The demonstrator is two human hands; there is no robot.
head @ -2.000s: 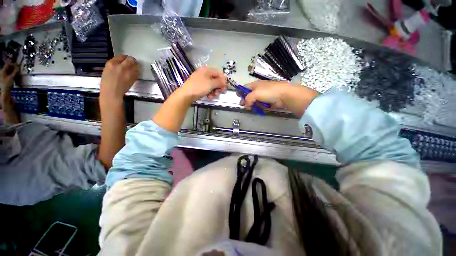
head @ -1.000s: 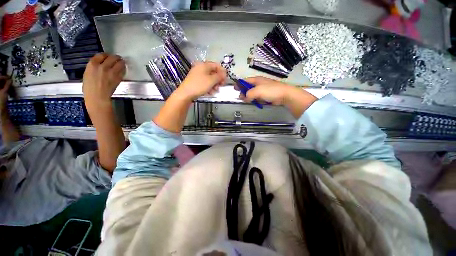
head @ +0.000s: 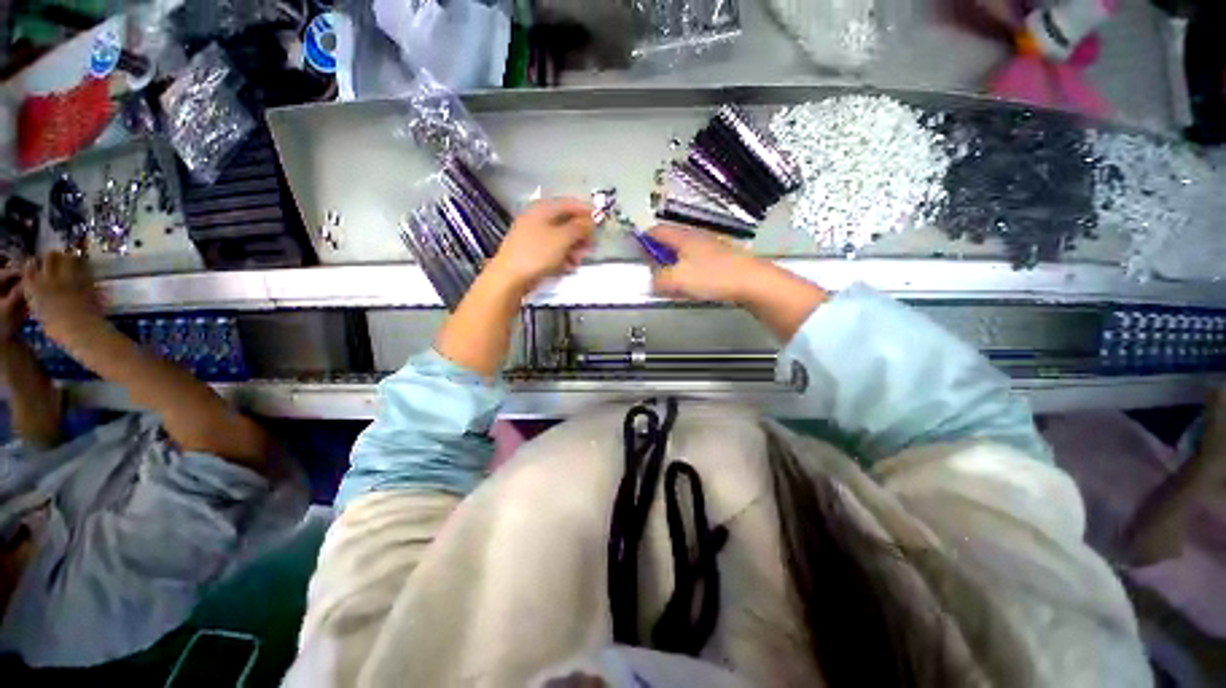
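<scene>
My right hand (head: 702,264) is closed around blue-handled pliers (head: 655,247), whose jaws point up and left over the tray's front edge. My left hand (head: 546,242) is just left of the jaws with its fingers pinched together; whether a small part is between them is too small to tell. Small silvery and dark loose parts (head: 602,204) lie just beyond the fingertips. A bundle of black and silvery strips (head: 457,231) lies left of my left hand. Another strip bundle (head: 727,172) lies beyond my right hand.
Heaps of white parts (head: 861,172), black parts (head: 1022,182) and pale parts (head: 1151,202) fill the tray's right side. A metal rail (head: 861,280) runs in front, with blue trays (head: 1164,336) on it. A person's hands (head: 61,292) work at the left, near a black ribbed block (head: 245,202).
The neighbouring person's arm has moved left, away from the rail beside my left arm. A few small parts now show at the tray's left end. My hands stay close together; the view has shifted slightly.
</scene>
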